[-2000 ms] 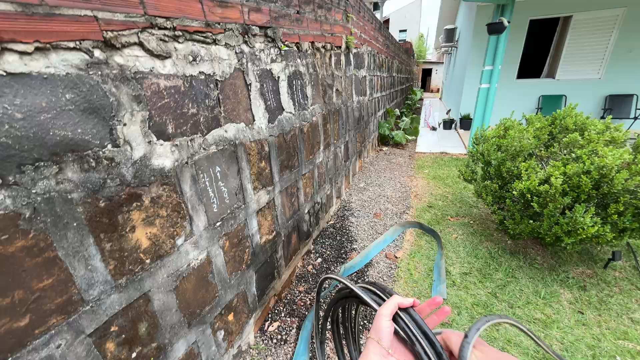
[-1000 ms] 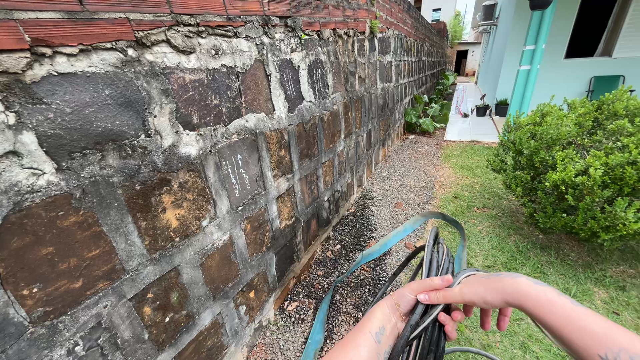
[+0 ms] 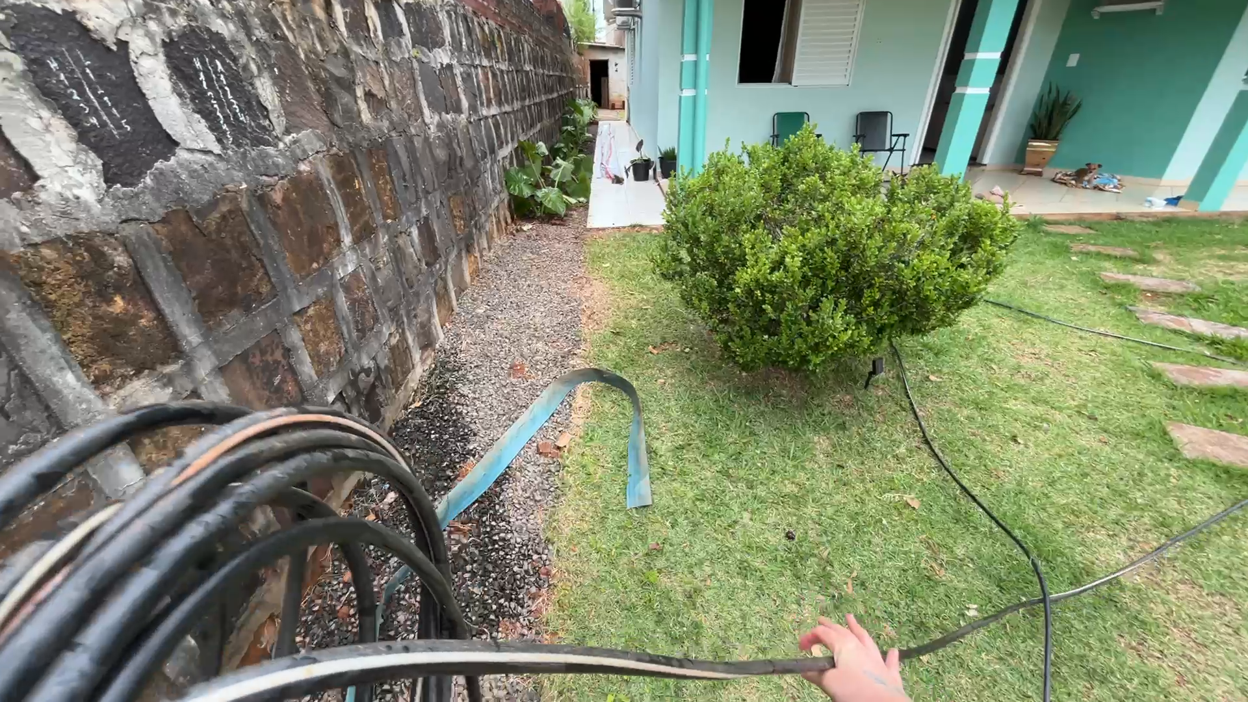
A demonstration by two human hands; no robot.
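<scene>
My right hand (image 3: 858,658), at the bottom right of centre, is closed around a single run of black hose with a pale stripe (image 3: 546,661). This run stretches left to a thick coil of black hose (image 3: 244,487) that fills the lower left, close to the camera. On the other side of my hand the hose goes on over the grass to the right edge and crosses a thinner black line (image 3: 965,487). My left hand is out of view. A flat blue hose (image 3: 517,429) lies bent over the gravel and grass beyond the coil.
A stone wall (image 3: 283,224) runs along the left, with a gravel strip (image 3: 517,292) at its foot. A round green bush (image 3: 829,253) stands on the lawn ahead. Stepping stones (image 3: 1204,375) lie at the right. Potted plants (image 3: 641,168) and chairs (image 3: 877,132) are by the house.
Both hands were together at the coil one second ago; now my right hand is away from it on a single run, and the left has gone from sight. The view has swung right.
</scene>
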